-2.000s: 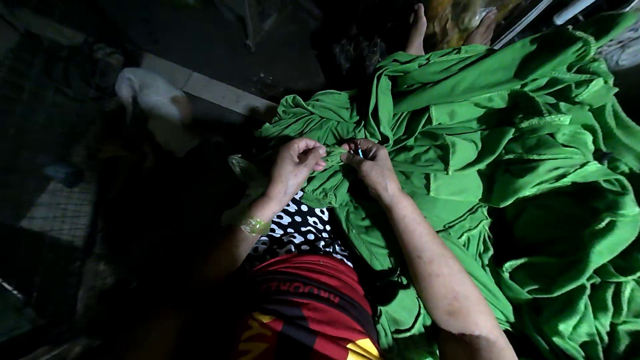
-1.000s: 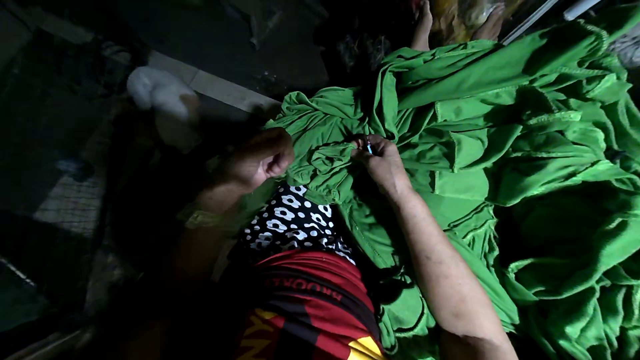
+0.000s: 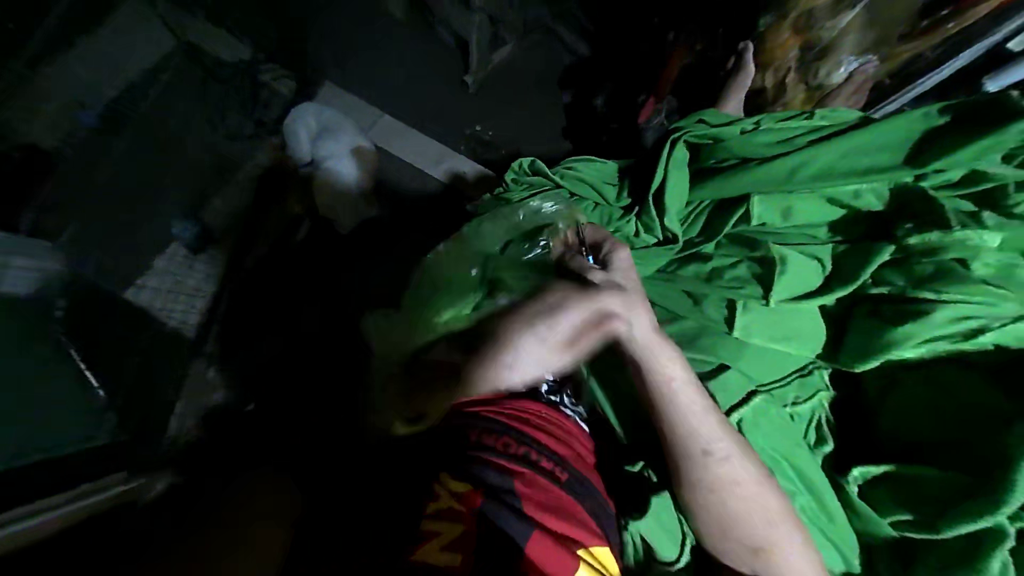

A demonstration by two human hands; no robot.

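Bunched green fabric (image 3: 768,280) lies over my lap and spreads to the right. My right hand (image 3: 604,260) is closed on a small, thin metal tool (image 3: 586,244), its kind too small to tell, above the fabric. My left hand (image 3: 572,320) is blurred and crosses over my right wrist; its fingers are hard to make out. A clear plastic bag (image 3: 488,248) lies beside both hands, over the left part of the fabric, near my left forearm. Which hand, if any, touches the bag is unclear.
A white and brown animal (image 3: 332,156), perhaps a cat, is on the dark floor at the upper left, beside a pale floor strip (image 3: 412,148). Another person's bare foot (image 3: 738,80) shows past the fabric's far edge. Pale bars (image 3: 952,64) stand at the upper right.
My left hand has moved from the fabric's left side across to my right wrist. The clear plastic bag now shows plainly over the fabric. My right hand still has the small tool.
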